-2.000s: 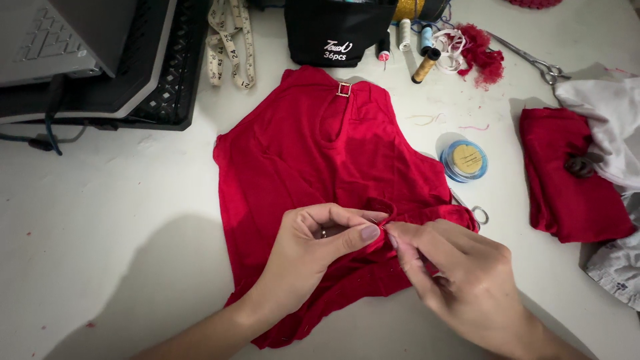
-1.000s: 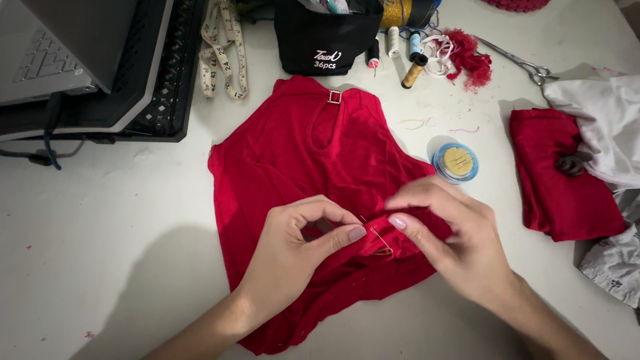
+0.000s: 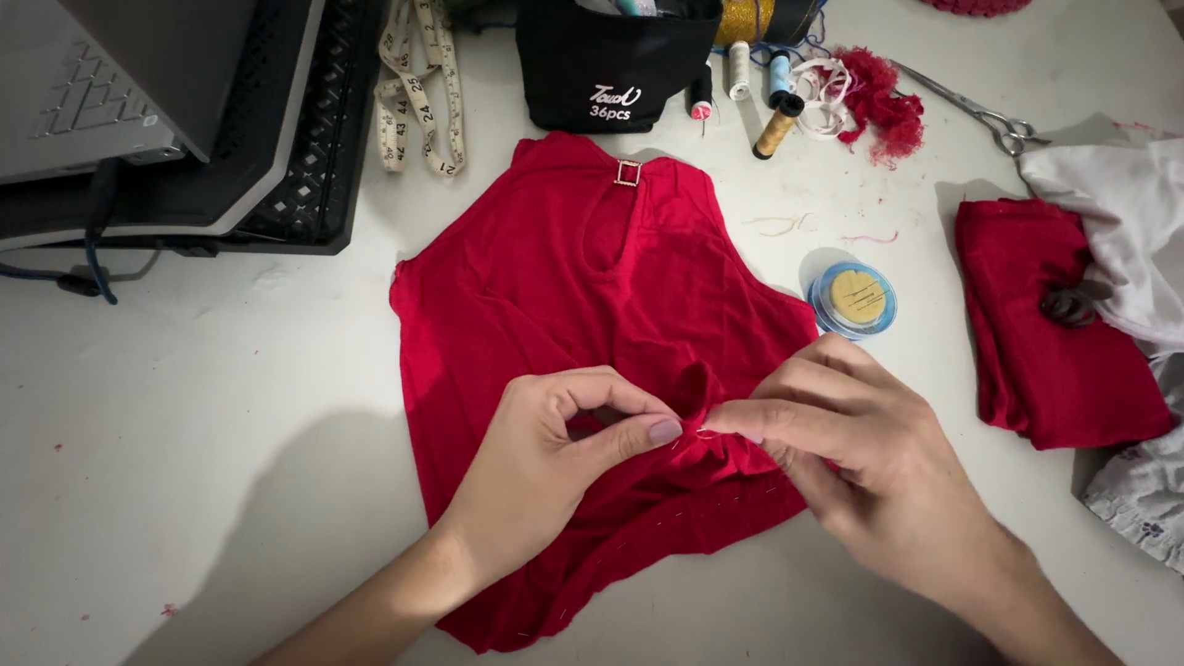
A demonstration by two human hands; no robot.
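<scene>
A red fabric garment lies flat, with a keyhole opening and a small square buckle at its top. Near its lower right part, my left hand pinches a raised fold of the cloth between thumb and forefinger. Close against that fold, my right hand has its fingertips on the cloth beside a thin light strand; whether a needle is between them cannot be told. Light stitches run along the lower edge. A round blue case of needles sits just above my right hand.
A laptop on a black stand is at upper left, beside a tape measure. Behind the garment are a black pouch, thread spools, red thread scraps and scissors. Folded red cloth and white cloth lie right.
A second ago my hands were a little apart with a needle and thread showing between them; now my right fingertips are close to my left ones at the fold.
</scene>
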